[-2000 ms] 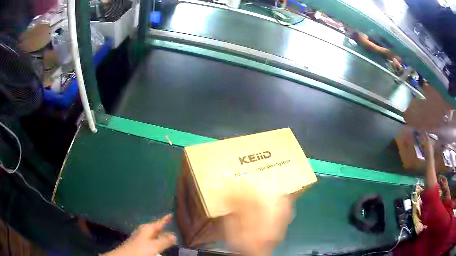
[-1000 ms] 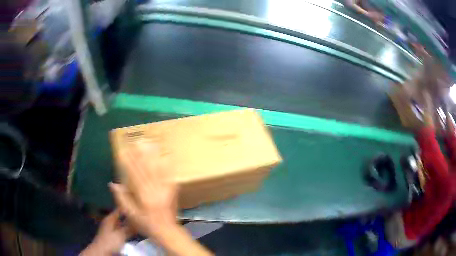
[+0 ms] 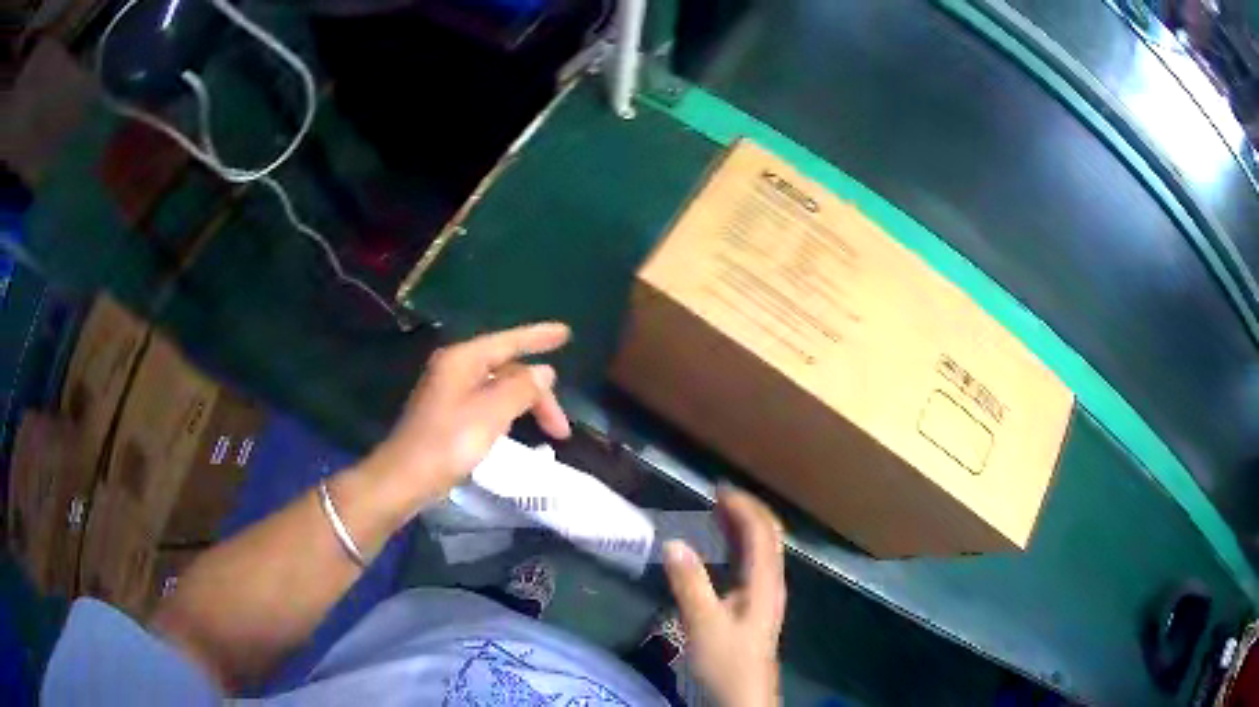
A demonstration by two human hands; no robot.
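A closed brown carton [image 3: 842, 373] lies on the dark green side table [image 3: 539, 235], with print and an empty label frame on its top face. A white strip with rows of barcodes [image 3: 566, 508] hangs between my hands in front of the table edge. My left hand [image 3: 476, 401] is at the strip's upper left end, which goes under the palm; thumb and forefinger are spread. My right hand [image 3: 732, 587] is at the strip's lower right end, thumb close to it, fingers blurred; its grip is unclear. Neither hand touches the carton.
Brown cartons [image 3: 118, 442] stand stacked at the lower left. A white cable [image 3: 297, 207] loops at the upper left. A white post [image 3: 628, 62] stands at the table's far corner. The dark conveyor belt [image 3: 884, 83] runs behind the green rail. A black object [image 3: 1178, 628] lies at the right.
The carton has turned; its top now shows dense print and a label frame. Both hands have left it and are at the barcode strip. The view has swung left and down.
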